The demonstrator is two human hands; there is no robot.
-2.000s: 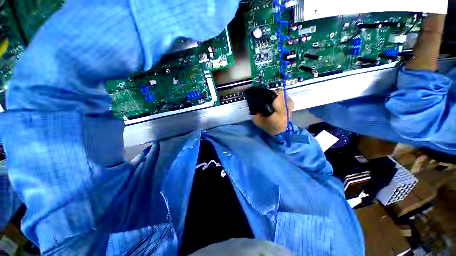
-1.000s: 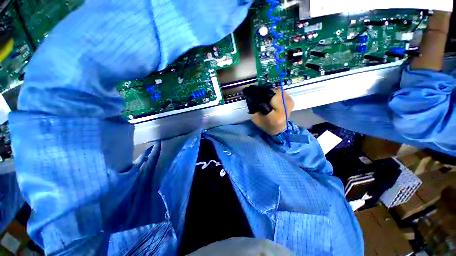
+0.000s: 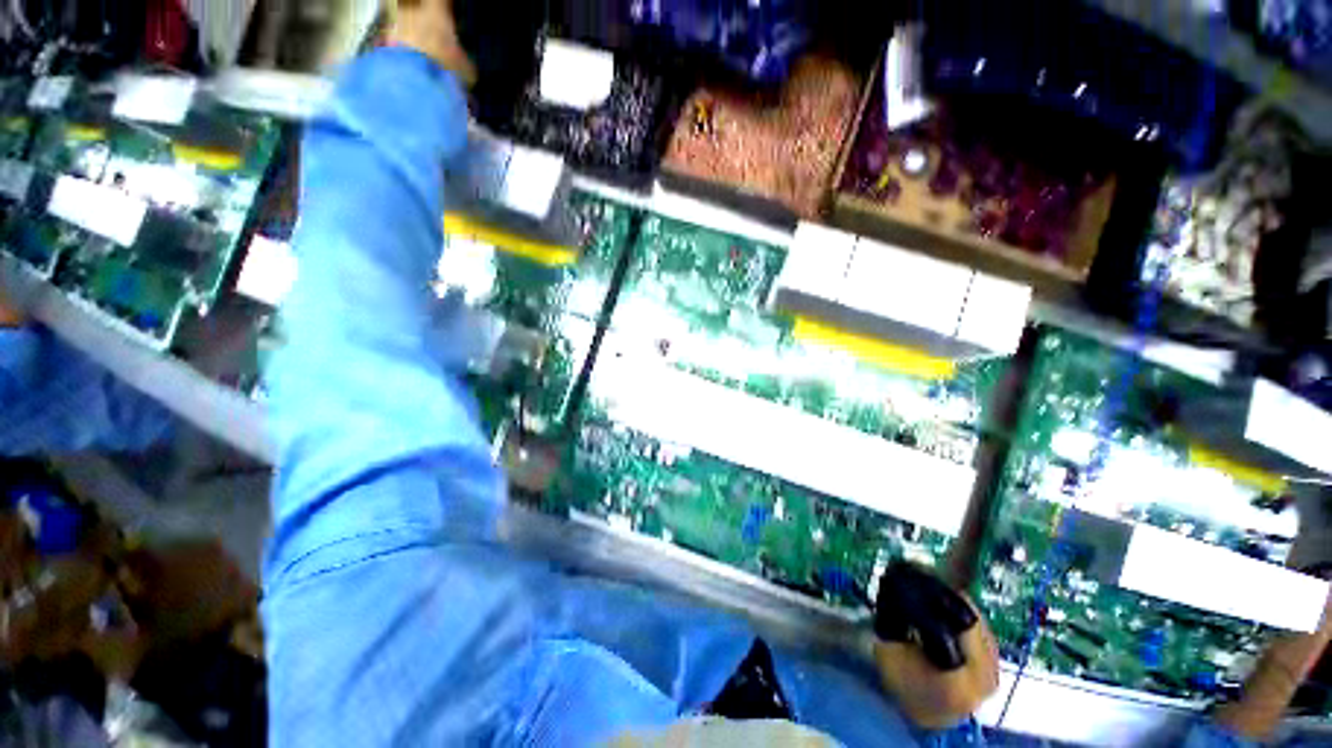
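My left hand (image 3: 427, 32) is at the top edge, at the end of a long blue sleeve stretched over the boards. It is blurred and partly cut off, and its fingers are hidden. My right hand (image 3: 938, 658) is at the lower right, by the rail in front of the boards. Its fingers have black coverings and look curled; I cannot tell if anything is inside. A green circuit board (image 3: 687, 504) lies in front of me with a long white bar (image 3: 782, 439) and a silver-white block (image 3: 906, 292) with a yellow strip.
More boards lie left (image 3: 110, 271) and right (image 3: 1096, 585). Behind them are bins with copper-coloured parts (image 3: 767, 132) and dark red parts (image 3: 1008, 190). A metal rail (image 3: 672, 563) runs along the front. Another person's arm (image 3: 1278, 680) is at right; another blue sleeve (image 3: 73, 395) is at left.
The view has swung up and left, bringing the bins into sight. My left arm now shows stretched forward to its hand, which was out of sight before. My right hand remains by the rail.
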